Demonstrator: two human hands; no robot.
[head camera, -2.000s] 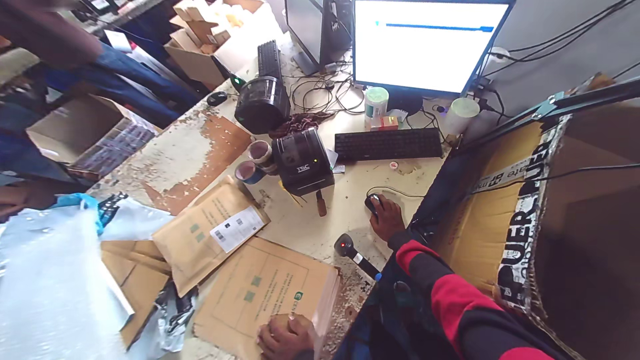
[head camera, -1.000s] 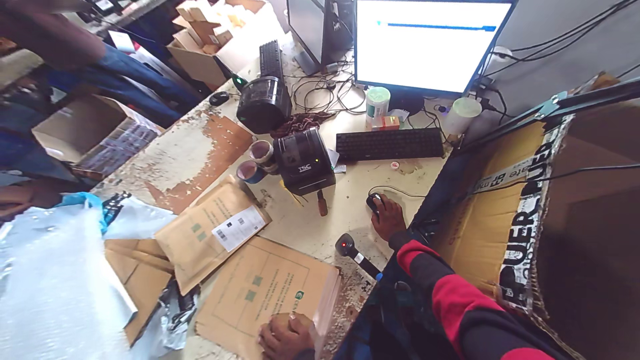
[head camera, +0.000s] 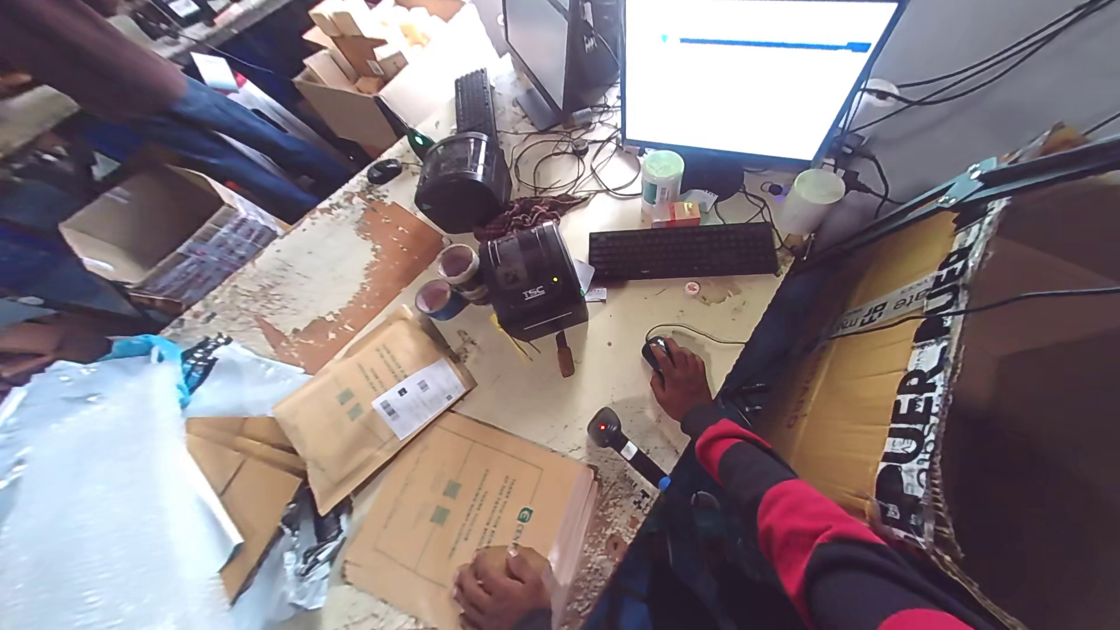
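Note:
My right hand (head camera: 679, 378) rests over a black computer mouse (head camera: 654, 352) on the worn table. At the bottom, my left hand (head camera: 503, 588) lies with curled fingers on a stack of brown kraft mailers (head camera: 472, 499); whether it grips their edge cannot be told. A padded kraft mailer (head camera: 350, 420) with a white label overlaps the stack's upper left. Between my hands lies a handheld barcode scanner (head camera: 626, 444) with a red light. A black keyboard (head camera: 682, 251) sits below a lit monitor (head camera: 752, 79). A black label printer (head camera: 535, 280) stands left of the keyboard.
Tape rolls (head camera: 440, 299) sit beside the printer; a second printer (head camera: 464, 179) stands behind. Plastic bubble wrap (head camera: 105, 499) covers the left side. A large cardboard box (head camera: 840, 376) stands at right. Another person (head camera: 219, 131) stands at upper left near an open carton (head camera: 157, 227).

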